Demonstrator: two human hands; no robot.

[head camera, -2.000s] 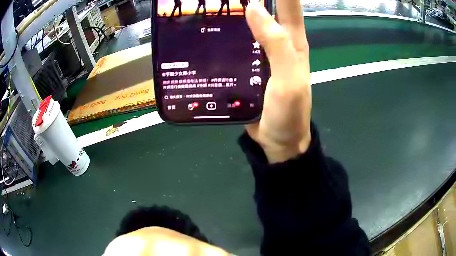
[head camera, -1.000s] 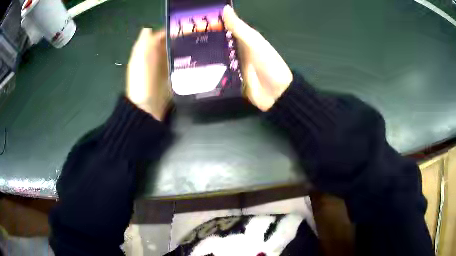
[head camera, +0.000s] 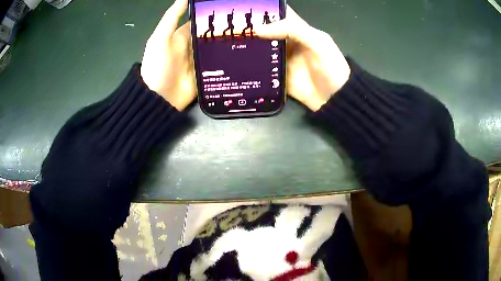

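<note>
A black-edged smartphone (head camera: pixel 239 66) is upright at the top centre, its top cut off by the picture's edge. Its lit screen shows dark figures against a pink and orange sky above a dark area with icons. My left hand (head camera: pixel 170 63) holds the phone's left side; its fingers are partly hidden behind the phone or cut off at the top. My right hand (head camera: pixel 313 60) holds the right side, with the thumb over the screen's upper right part.
The dark green bench (head camera: pixel 82 88) lies under the phone, its worn near edge curving above my lap. The base of a white tumbler (head camera: pixel 48 4) shows at the top left, cut off. Brown cardboard (head camera: pixel 494 203) is below the bench edge at the right.
The view has tilted down from the belt and carton to my lap. My left hand has come to the phone's left side. The phone appears lower and steadier than in the blurred earlier frame.
</note>
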